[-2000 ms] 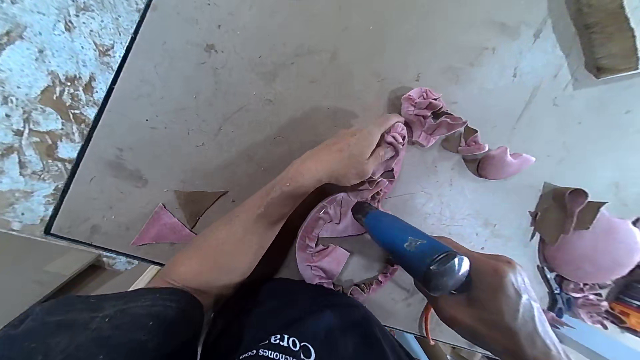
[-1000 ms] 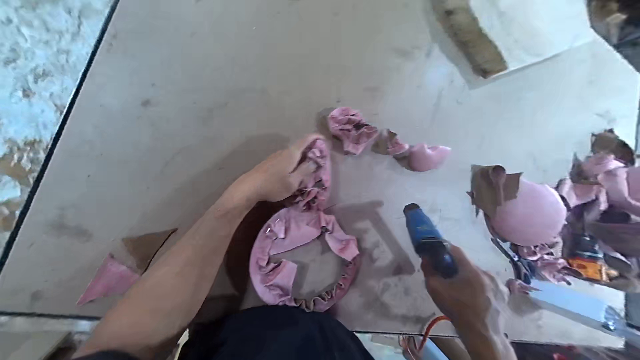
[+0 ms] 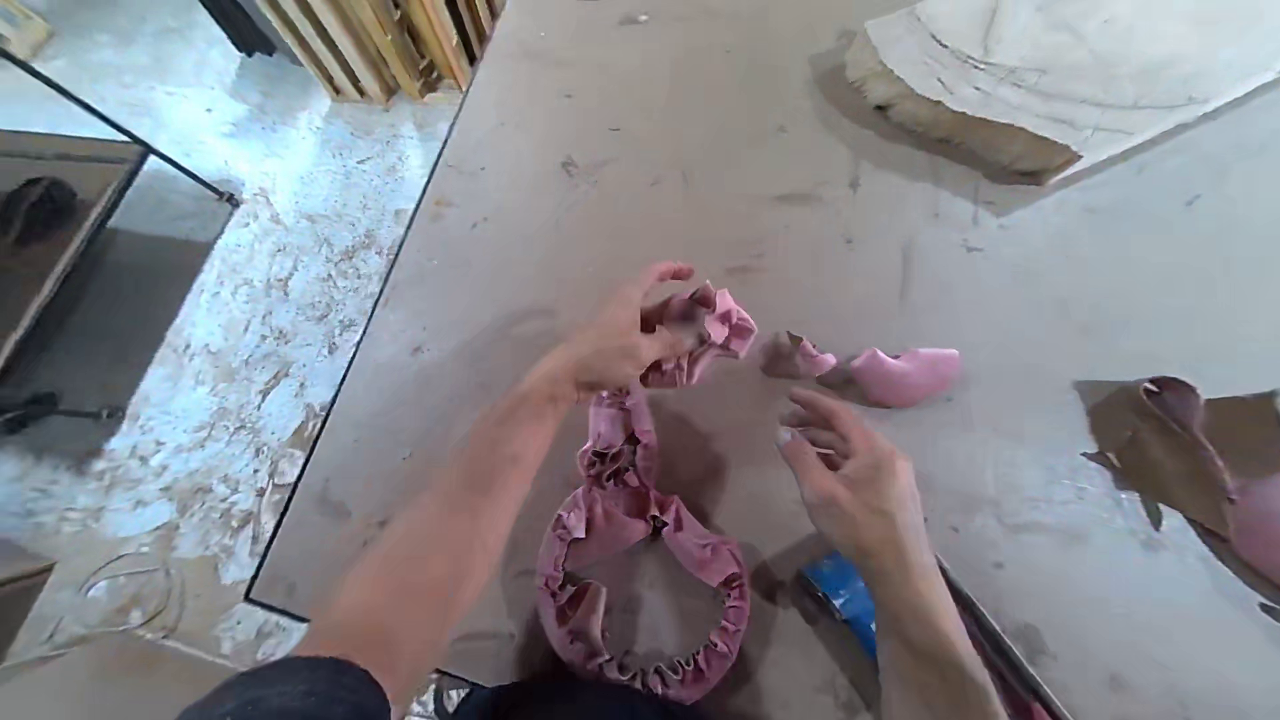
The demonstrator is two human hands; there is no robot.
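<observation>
My left hand [image 3: 640, 340] grips a crumpled pink leather-like piece [image 3: 730, 325] above the table. Just below it on the tabletop lies a ring-shaped form wrapped in gathered pink material [image 3: 725, 600], with a narrow upright part at its top. My right hand [image 3: 850, 470] is empty, fingers apart and slightly curled, below a small crumpled pink scrap [image 3: 812, 358] and a smooth curved pink piece [image 3: 905, 377]. A blue handheld tool [image 3: 843, 595] lies beneath my right forearm, which hides part of it.
A thick block with a white covering [image 3: 1000, 90] sits at the table's upper right. Brown and pink material [image 3: 1240, 430] lies at the right edge. Beyond the tabletop's left edge [image 3: 375, 330] are a debris-strewn floor [image 3: 270, 270], wooden frames [image 3: 370, 45] and a low dark-topped surface [image 3: 130, 250].
My right hand has let go of the blue tool and moved up toward the pink pieces. My left hand has moved from the part above the ring to the crumpled piece. The view has shifted.
</observation>
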